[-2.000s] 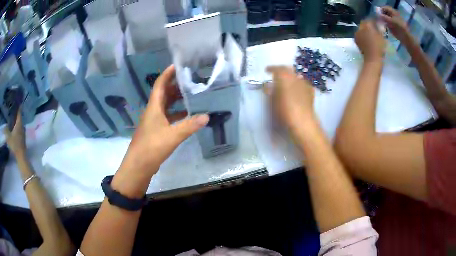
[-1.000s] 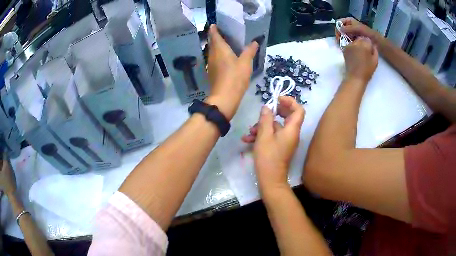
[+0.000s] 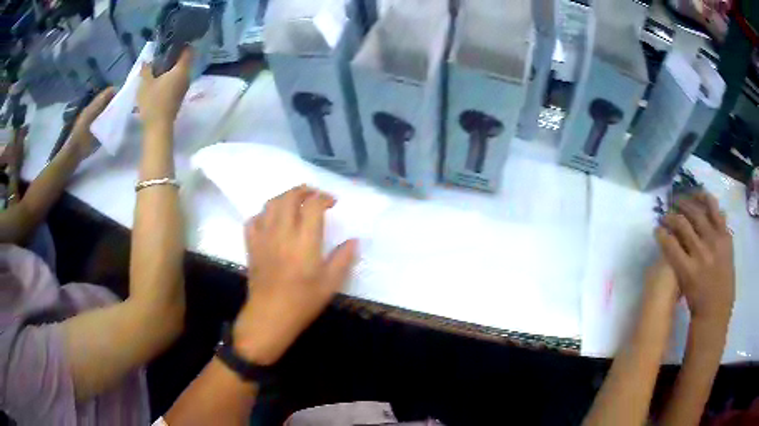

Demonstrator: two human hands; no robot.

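My left hand (image 3: 291,258) is open, fingers spread, over the white tabletop (image 3: 466,258). It holds nothing. A thin white bag (image 3: 237,170) lies flat beside and behind its fingers. A forearm that appears to be my right one (image 3: 637,362) reaches up at the lower right; its hand is hidden behind another person's hand, so its grip cannot be seen. Pale blue-grey retail boxes with a fan picture stand in front of me, including one box (image 3: 483,125) with its white flap raised. Another open box (image 3: 674,116) stands at the right.
Another person's hand (image 3: 699,241) is over the small dark accessories (image 3: 684,187) at the right. At the left, a person with a bracelet holds a dark fan (image 3: 179,33). More boxes (image 3: 133,29) stand at the back left. The table's front edge (image 3: 449,324) crosses below.
The view has swung left. My left hand has left the box at the right and is over the tabletop by the bag. The white cable bundle in my right hand is no longer visible.
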